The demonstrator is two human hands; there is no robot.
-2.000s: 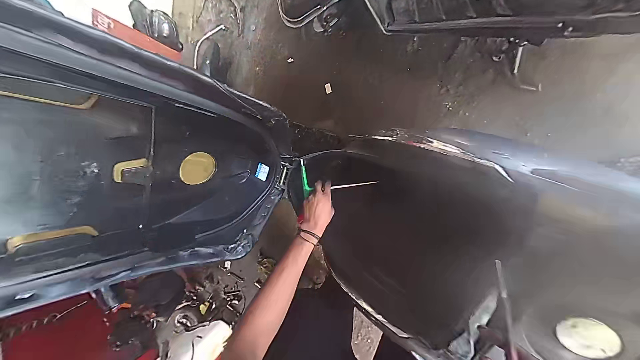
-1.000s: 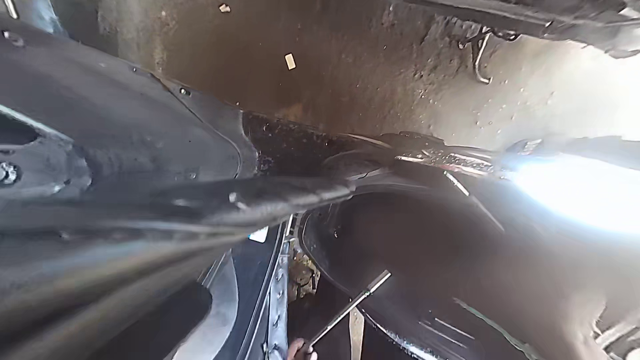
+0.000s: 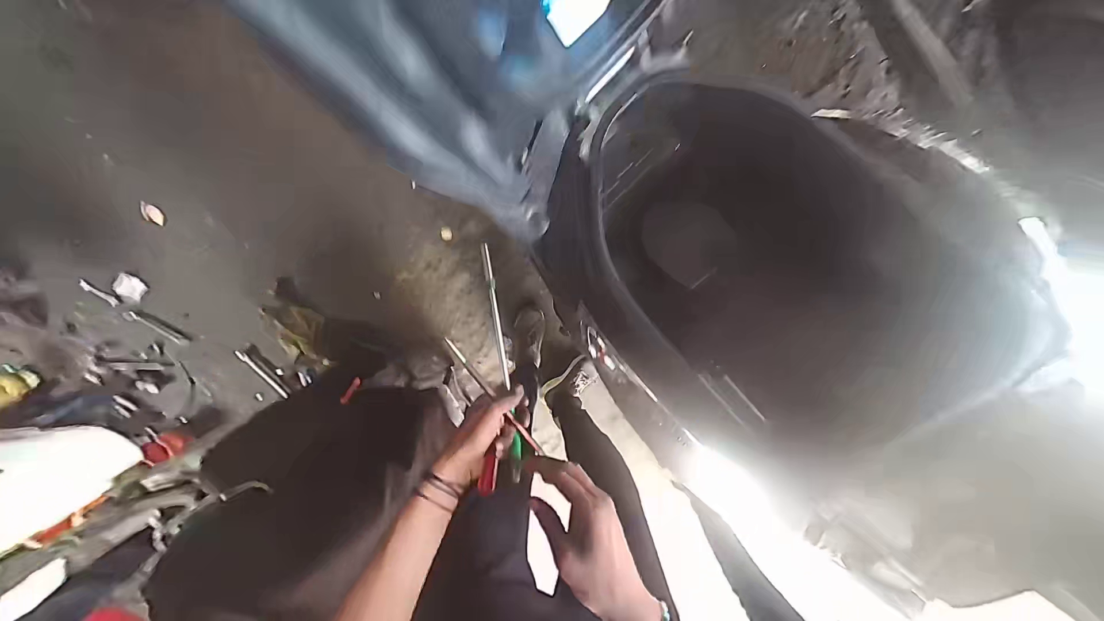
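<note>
My left hand point(image 3: 479, 435) is closed around a few long thin tools at the lower middle of the view, above my legs. They look like screwdrivers: a long metal shaft point(image 3: 494, 315) points up from the hand, and a red handle point(image 3: 487, 473) and a green handle point(image 3: 517, 448) show below the fingers. A thinner rod point(image 3: 468, 368) crosses them at a slant, its red end near my right fingertips. My right hand point(image 3: 591, 535) is just to the right, fingers bent and apart; whether it touches the red end I cannot tell. A dark scooter seat point(image 3: 776, 259) lies to the right.
Dark bodywork point(image 3: 414, 95) of a vehicle reaches in from the top. Loose wrenches point(image 3: 263, 373) and other tools lie on the floor at left, near a white panel point(image 3: 60, 474). A dark padded object point(image 3: 302, 500) is beside my left arm. Shoes point(image 3: 530, 332) are on the floor ahead.
The view has swung strongly. Both hands now show together low in the view; two seconds ago one hand was over the joint between the open panel and the seat, holding a green-handled tool.
</note>
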